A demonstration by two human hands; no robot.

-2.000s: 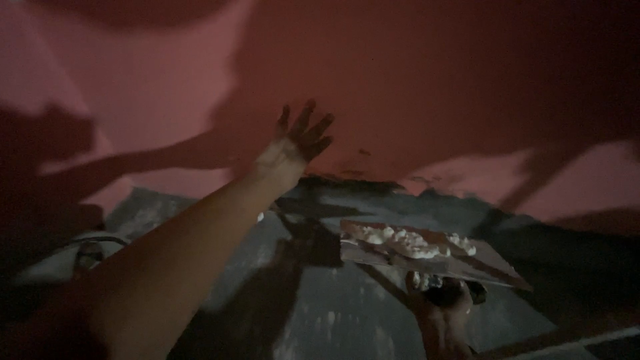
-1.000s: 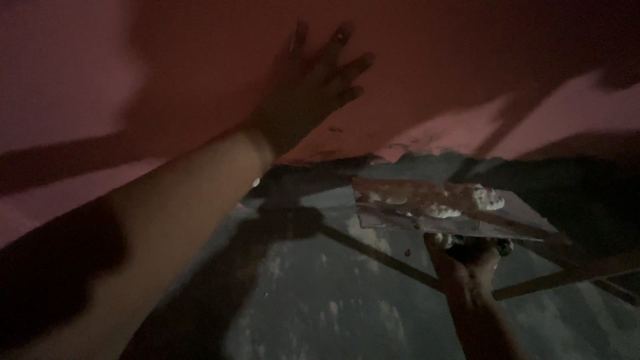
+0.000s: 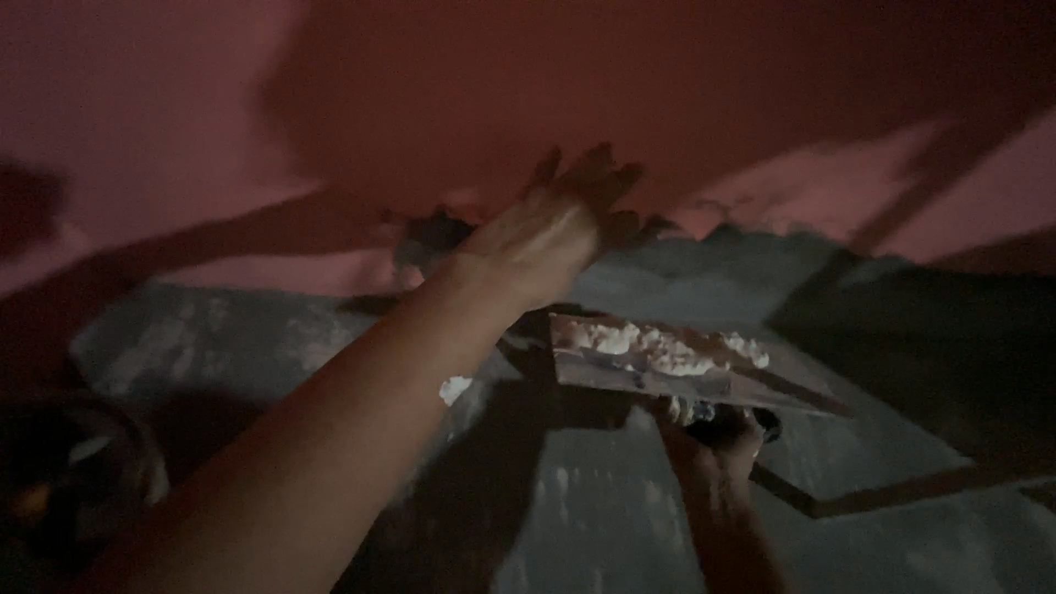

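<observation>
My left hand (image 3: 569,219) reaches up from the lower left with its fingers spread. It is over the edge between the pink painted surface (image 3: 429,124) and the grey plaster-like surface (image 3: 693,285); whether it touches cannot be told. Lower right, my right hand (image 3: 726,433) grips a flat, wide plastering trowel (image 3: 775,394) from below. Lumps of whitish paste (image 3: 652,351) lie on its upper face. The trowel's handle is mostly hidden by the fingers. My left hand is blurred and in shadow, its palm out of sight.
A dark round object (image 3: 78,478), perhaps a bucket, shows at the lower left edge. A small white blob (image 3: 454,389) appears beside my left forearm. Broad shadows of arms and bars cross both surfaces, and the light is dim.
My left hand has come down from the pink surface toward the ragged grey edge since a second ago. My right hand still holds the loaded trowel. The view has shifted somewhat.
</observation>
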